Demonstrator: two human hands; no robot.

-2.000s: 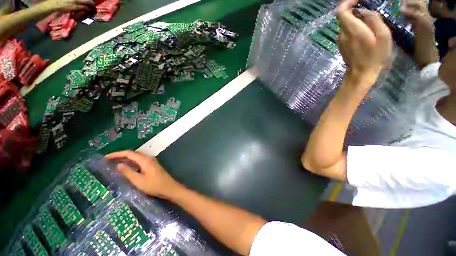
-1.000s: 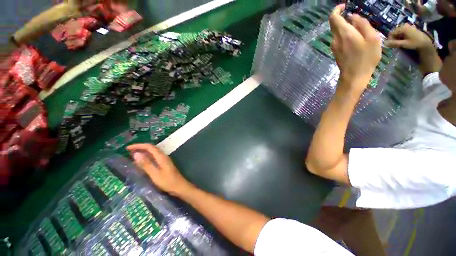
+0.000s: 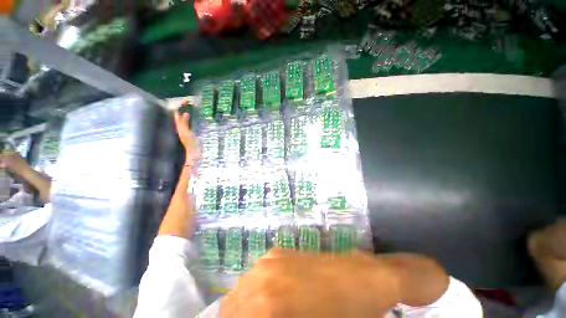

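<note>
A clear plastic blister tray (image 3: 276, 164) lies in front of me, with green circuit boards (image 3: 271, 90) showing in its rows of pockets. Glare hides part of the middle rows. My left hand (image 3: 184, 127) is at the tray's left edge near the far corner, partly hidden; whether it grips the edge is unclear. My right hand (image 3: 310, 282) is blurred over the tray's near edge, its fingers not clearly visible.
A stack of blister trays (image 3: 99, 192) stands at the left. Beyond the pale rail (image 3: 447, 86) lie loose boards (image 3: 397, 53) and red bags (image 3: 242, 15). A person's arm (image 3: 28, 174) is at the far left; another person's arm (image 3: 549, 251) is at the right edge.
The view has swung left, so the tray is now central and the tray stack shows. The left hand is now visible at the tray's left edge; the right has moved to its near edge.
</note>
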